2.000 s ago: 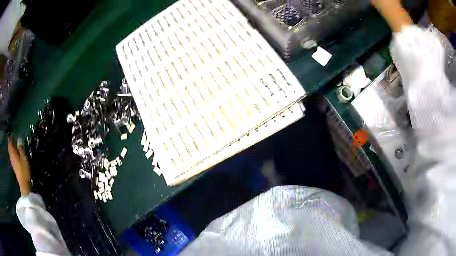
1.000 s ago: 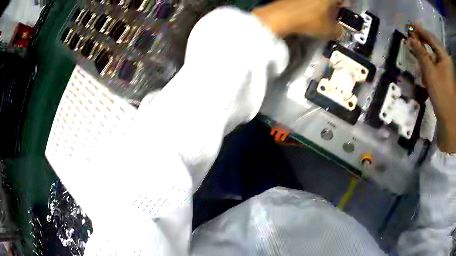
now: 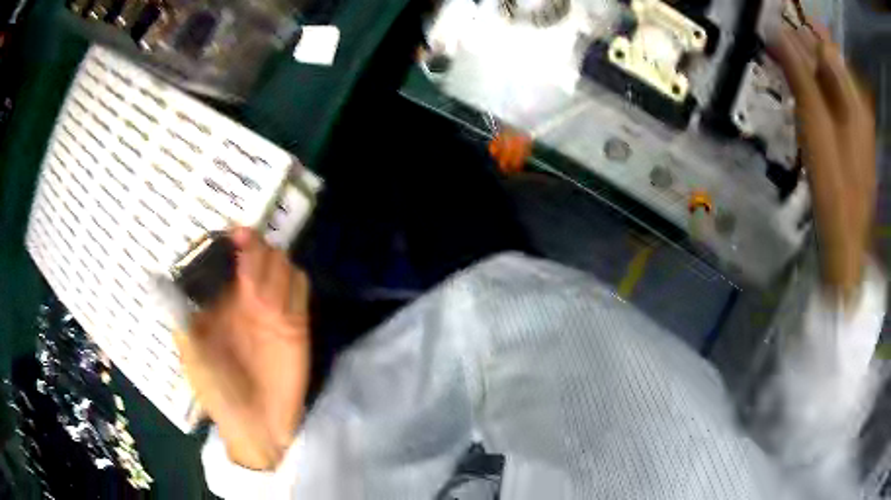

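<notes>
My left hand [image 3: 256, 342] is over the right part of the white parts tray [image 3: 107, 186]. It holds a small black unit housing [image 3: 207, 270] between thumb and fingers; both are blurred. My right hand [image 3: 835, 156] is at the fixture machine [image 3: 674, 186] on the right, fingers pointing up beside the right fixture nest [image 3: 764, 107]. The fingertips are blurred, and I cannot tell whether they hold anything. The left fixture nest [image 3: 657, 49], black with a cream insert, shows no unit on it.
A clear blister tray [image 3: 200, 39] with dark units is at the upper left. A white label [image 3: 318, 45] lies on the green mat. A loose heap of small metal parts [image 3: 83, 391] is at the lower left. An orange part [image 3: 510, 151] is at the machine's front edge.
My left hand has moved from the machine back over the white tray and now shows a black housing. My right hand has stayed at the machine's right side. The view has shifted.
</notes>
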